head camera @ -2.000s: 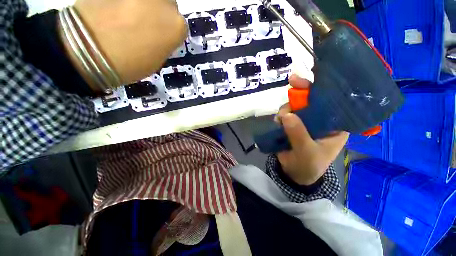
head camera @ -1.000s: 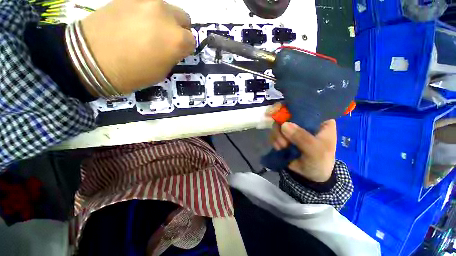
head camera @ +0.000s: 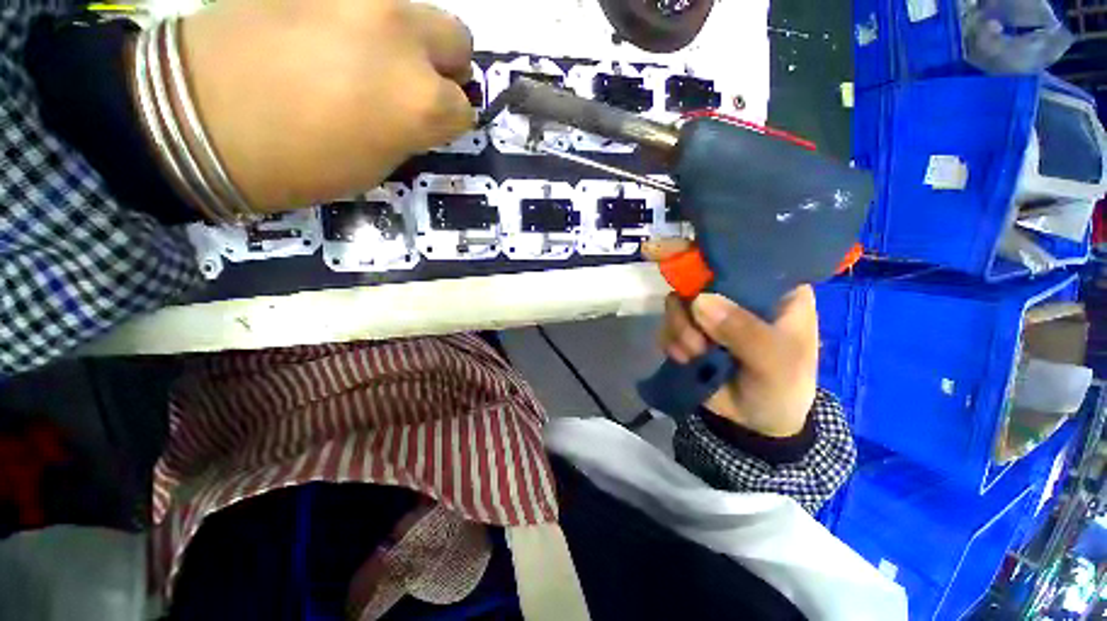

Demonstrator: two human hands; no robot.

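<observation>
My right hand [head camera: 762,352] grips the handle of a dark blue-grey soldering gun [head camera: 771,206], its fingers by the orange trigger [head camera: 686,273]. The barrel [head camera: 589,118] points left, and its dark tip is beside the fingertips of my left hand [head camera: 322,97], at the back row of units. The thin feed tube [head camera: 607,170] runs below the barrel. My left hand is bent with fingers together; whether it holds a wire is hidden. White-and-black electrical units [head camera: 546,216] sit in two rows on a black strip [head camera: 401,279]. My left hand covers part of the back row.
The white board [head camera: 364,318] has a pale front edge close to my striped apron. A dark round dish [head camera: 659,18] is at the far side. Yellow-green wires [head camera: 115,10] show at the top left. Blue bins [head camera: 935,352] are stacked at the right. A black cord hangs below the board.
The gun has moved left from the board's right end, and its tip is now beside my left fingertips. Over the last second, both hands have stayed nearly in place.
</observation>
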